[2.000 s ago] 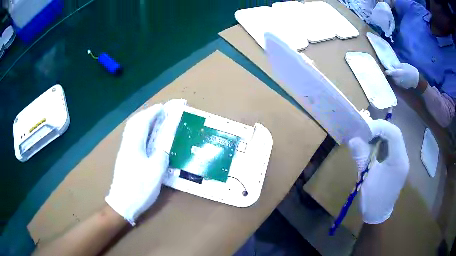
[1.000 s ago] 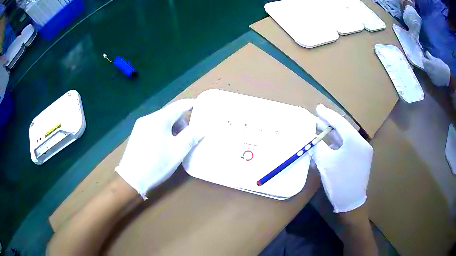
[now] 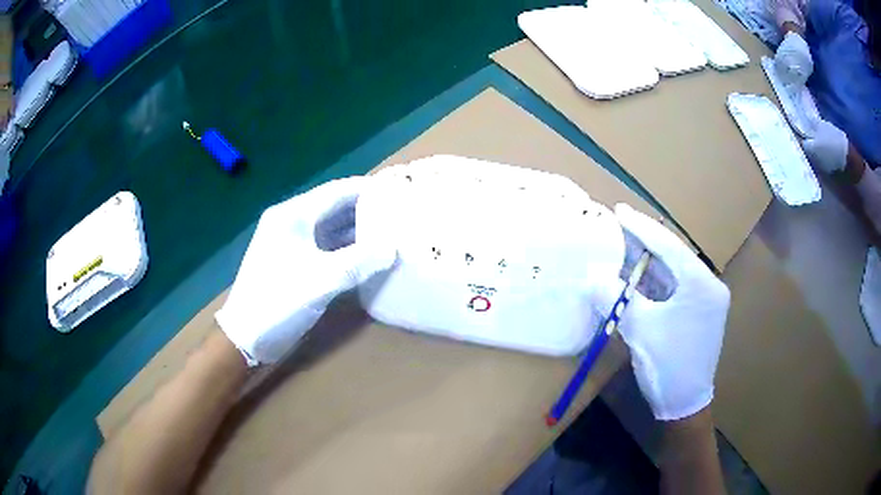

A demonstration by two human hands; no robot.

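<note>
A white router (image 3: pixel 493 256) with its top cover on, small icons and a red ring logo, is between my two gloved hands above the cardboard sheet (image 3: pixel 319 425). My left hand (image 3: pixel 299 266) grips its left end. My right hand (image 3: pixel 671 314) grips its right end and also holds a dark blue pencil (image 3: pixel 582 375) with pale spots, its red end pointing down toward me. The circuit board inside is hidden by the cover.
A closed router (image 3: pixel 97 261) and a blue cylinder with thin wires (image 3: pixel 223 151) lie on the green surface at left. White covers (image 3: pixel 618 48) lie on cardboard at upper right. A coworker's gloved hands (image 3: pixel 826 145) hold a white piece. A blue bin (image 3: pixel 126 41) is at upper left.
The top cover came down over the open housing and hid the green board. Since then the router has tilted, its front edge has risen, and the pencil has swung to point more downward.
</note>
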